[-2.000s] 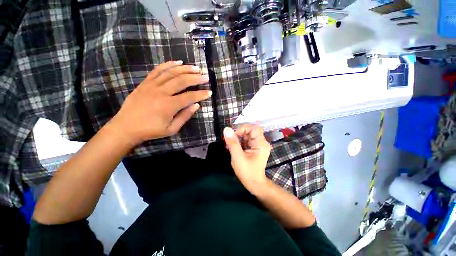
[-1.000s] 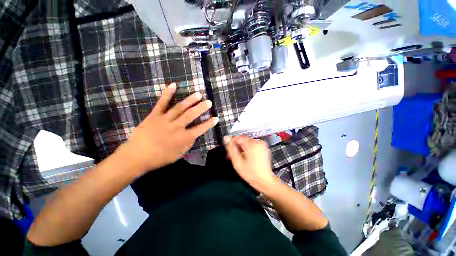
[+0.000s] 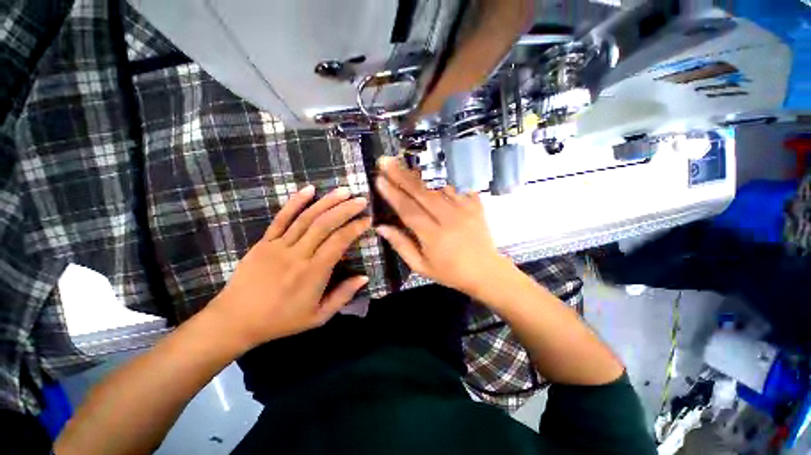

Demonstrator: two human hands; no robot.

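Plaid fabric (image 3: 213, 178) in black, grey and white lies over the machine bed. A black seam strip (image 3: 372, 160) runs from the presser foot (image 3: 356, 130) towards me. My left hand (image 3: 298, 267) lies flat on the plaid left of the strip, fingers spread. My right hand (image 3: 436, 227) rests palm down at the strip's right side, its fingertips just below the foot, fingers apart. The fabric under both hands is hidden. A wire guard (image 3: 386, 94) stands above the foot.
The white sewing machine head (image 3: 258, 44) fills the top. Silver cylinders (image 3: 469, 162) stand right of the foot. A sewn plaid piece (image 3: 502, 360) hangs at the table edge, partly behind my right arm. A dark sleeved arm (image 3: 702, 258) shows at right.
My right hand has moved from the fabric's near edge up towards the foot, its fingers now extended. The machine appears lower and its head looks different. A dark sleeve has appeared at right.
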